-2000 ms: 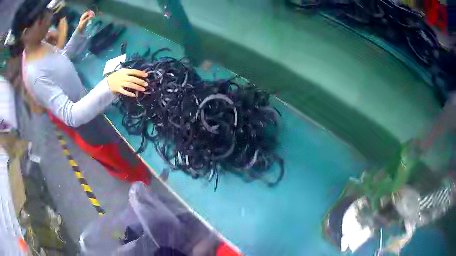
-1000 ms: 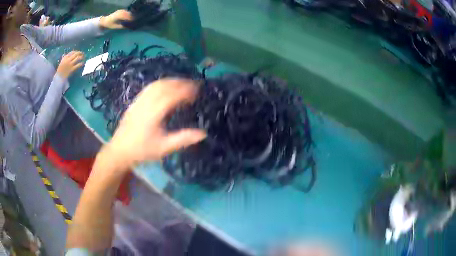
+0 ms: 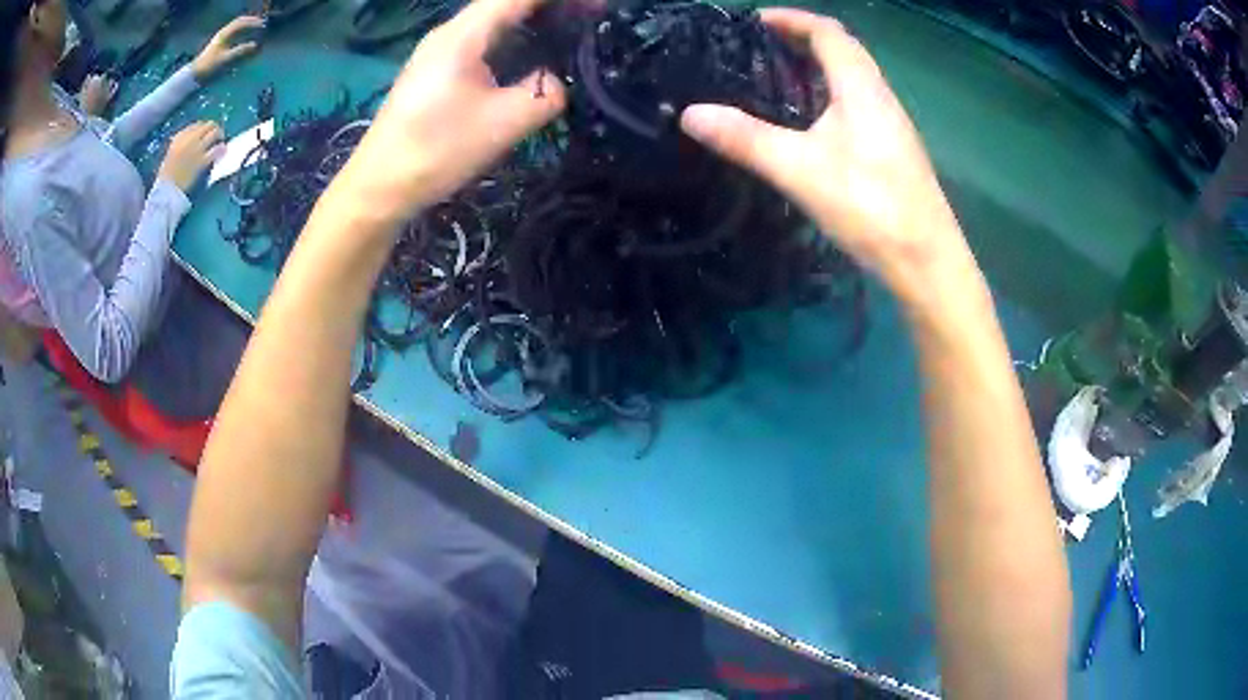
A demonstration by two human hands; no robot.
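Observation:
A tangled pile of thin black C-shaped pieces [image 3: 493, 358] lies on the teal-green benchtop [image 3: 712, 506]. My left hand [image 3: 472, 116] and my right hand [image 3: 835, 151] hold a dense clump of black C-shaped pieces [image 3: 671, 82] between them, above the pile near the top of the view. Both hands curve around its sides, thumbs in front. The far fingertips are hidden or cut off at the top edge. The clump hides part of the pile behind it.
A person in a grey top [image 3: 89, 226] works at the left by a white card [image 3: 244, 151]. A green press [image 3: 1150, 321] with a white rounded pad [image 3: 1081, 458] stands right. Blue-handled pliers [image 3: 1120, 602] lie below it. A milky plastic bag [image 3: 411, 615] is below the bench edge.
My left hand has moved up and right, and my right hand has come fully into view. Together they have taken hold of a clump and raised it from the pile.

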